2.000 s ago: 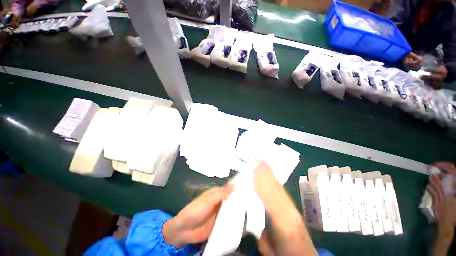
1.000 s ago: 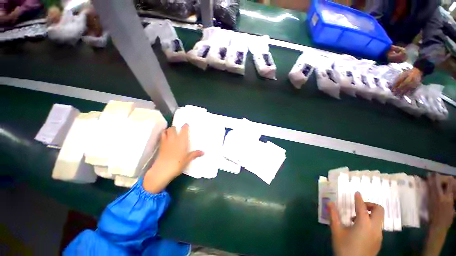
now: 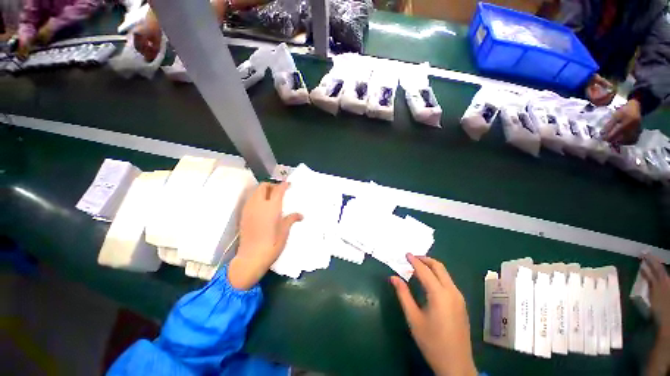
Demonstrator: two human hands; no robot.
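Observation:
White flat cartons (image 3: 308,231) lie in a loose fanned pile at centre. My left hand (image 3: 261,228) rests on the pile's left edge, thumb spread over the top; whether it grips a carton is hidden. Thin white leaflets (image 3: 393,231) lie on the pile's right side. My right hand (image 3: 439,312) is at their near corner, index fingertip on the paper, thumb apart below it. Thick cream carton stacks (image 3: 176,209) stand left of my left hand. Folded cartons (image 3: 555,308) stand in a tight row at right; the leftmost shows a grey-purple picture panel.
A small printed stack (image 3: 109,189) lies far left. A slanting metal upright (image 3: 220,92) rises behind the piles. Beyond the pale guide rail (image 3: 477,211), bagged products (image 3: 382,92) line the far belt near a blue bin (image 3: 530,48). Another person's hand (image 3: 656,294) is at far right.
My right hand has left the folded-carton row and moved left to the leaflets. My left hand, which earlier held a carton with the right, stays on the flat pile as a second ago.

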